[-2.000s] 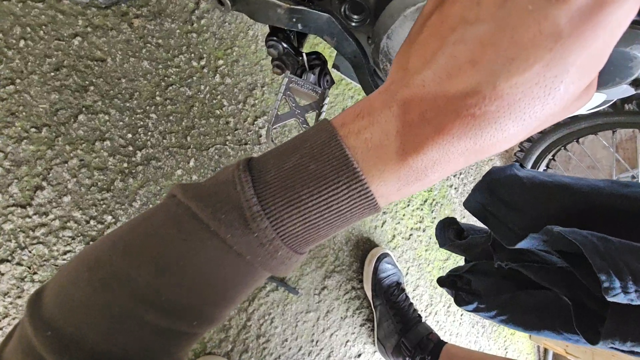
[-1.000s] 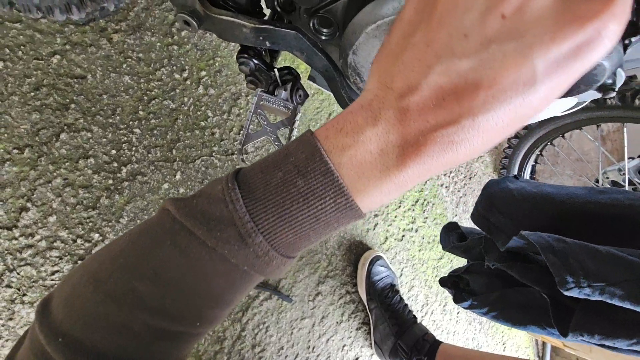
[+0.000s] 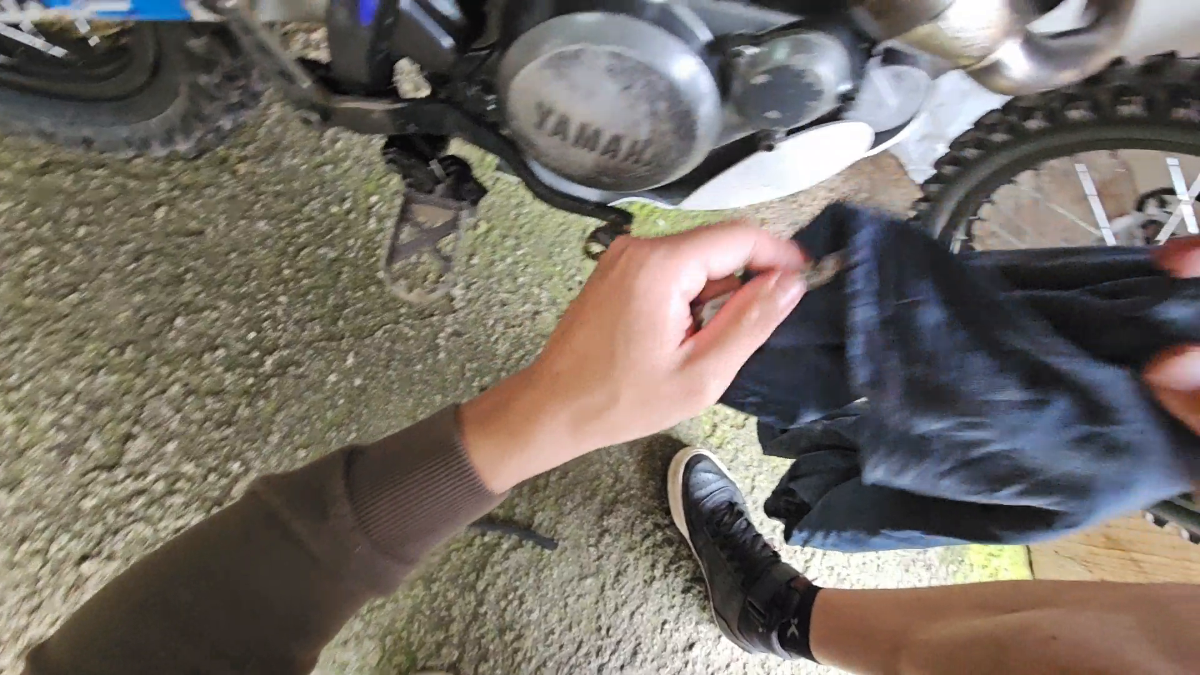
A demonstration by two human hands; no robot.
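My left hand [image 3: 647, 328], in a brown sleeve, reaches in from the lower left with its thumb and index finger pinched on a small blurred object [image 3: 825, 270]. That object is at the near edge of a dark blue cloth garment [image 3: 984, 375]; whether they touch is unclear. At the right edge, only fingers of my right hand [image 3: 1177, 366] show, gripping the garment, with its palm out of frame. The raised part of the cloth is blurred and hangs between the hands, above more dark folds.
A Yamaha motorcycle with a round engine cover [image 3: 609, 103] stands along the top, its footpeg [image 3: 422, 234] jutting out low. A knobby wheel [image 3: 1031, 122] is at the right. Below are rough mossy ground [image 3: 234, 375], a black shoe [image 3: 731, 544] on a bare leg, and a wooden surface [image 3: 1087, 553].
My left hand has moved down from close to the camera to the cloth. My right hand has come into view, and part of the garment is lifted. The view has shifted, showing more motorcycle.
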